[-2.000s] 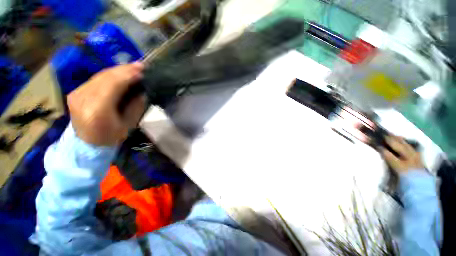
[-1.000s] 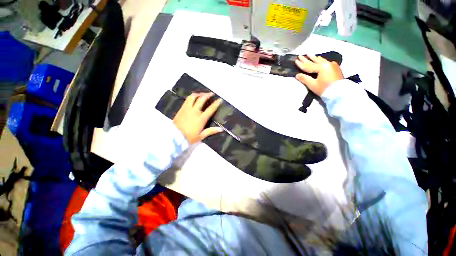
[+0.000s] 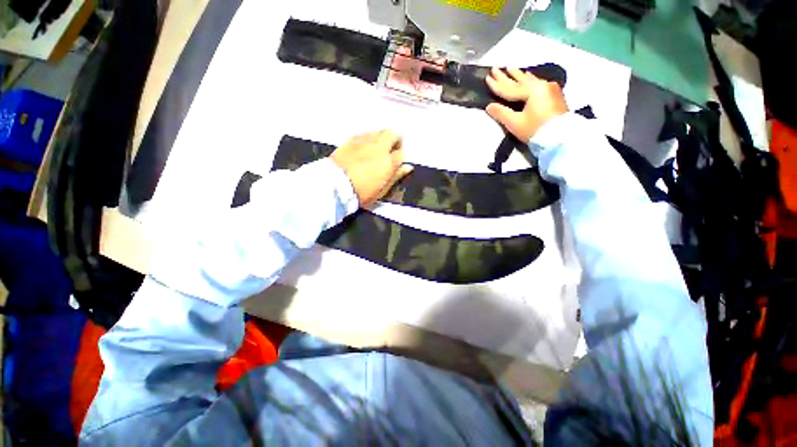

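Observation:
A camouflage shoulder strap [image 3: 328,51] lies under the machine's clamp [image 3: 409,73], with the pinkish template plate around it. My right hand [image 3: 529,103] rests with fingers apart on the strap right of the clamp. A dark webbing piece [image 3: 504,153] hangs crosswise from it. Two more shoulder straps lie lower on the white sheet, an upper one [image 3: 476,191] and a lower one [image 3: 428,251], with a gap at their right parts. My left hand [image 3: 374,166] has its fingers curled on the upper one. My left hand and sleeve hide parts of both straps.
The sewing machine head [image 3: 463,26] stands above the white sheet [image 3: 472,301]. Long dark straps [image 3: 96,122] hang over the left table edge beside a dark grey sheet [image 3: 188,96]. Tangled black webbing [image 3: 699,179] lies at right. A blue bin [image 3: 31,122] is at far left.
The two loose straps have turned flatter and come apart, the upper one moving away from the lower. My left hand has curled and moved onto the upper one. My right hand stays on the clamped strap.

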